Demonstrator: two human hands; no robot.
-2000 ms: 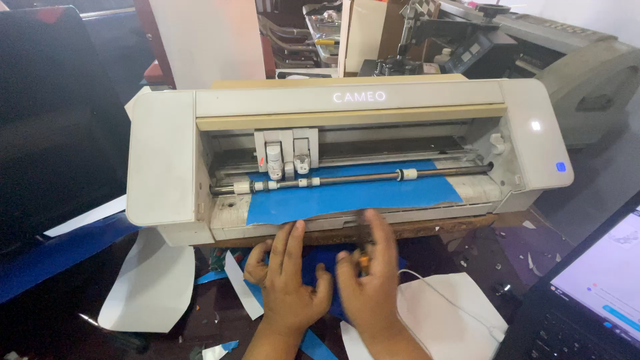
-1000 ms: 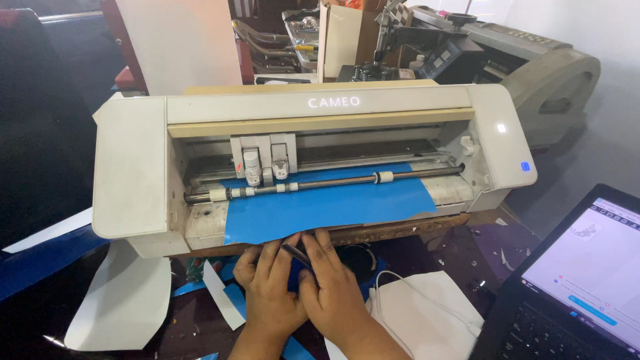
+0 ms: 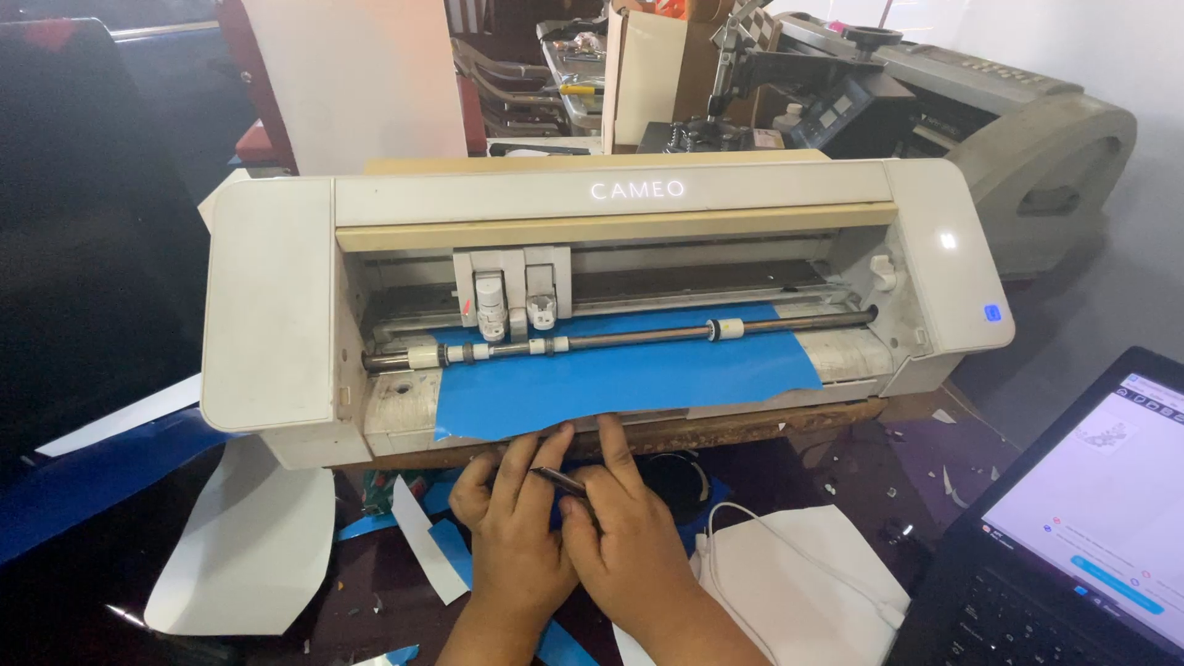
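Observation:
A white Cameo cutting plotter (image 3: 610,194) stands across the middle of the view. A blue vinyl sheet (image 3: 629,375) lies in it, passing under the roller bar (image 3: 638,338) below the tool carriage (image 3: 513,287). Side by side at the plotter's front edge are both hands, fingertips close to the sheet's near edge. My left hand (image 3: 523,518) has its fingers spread, apparently holding nothing. In my right hand (image 3: 620,527) is a slim dark pen-like tool (image 3: 560,481), held between thumb and fingers, its tip pointing left.
An open laptop (image 3: 1064,546) is at the lower right, beside white paper (image 3: 805,573) crossed by a white cable (image 3: 814,555). White and blue offcuts (image 3: 430,546) litter the dark table, with a white sheet (image 3: 250,555) at left. A grey machine (image 3: 1045,157) stands behind, right.
Two seconds ago the hands were farther apart with the right one blurred; now they are together at the plotter's front edge. The blue sheet has not plainly moved in the plotter.

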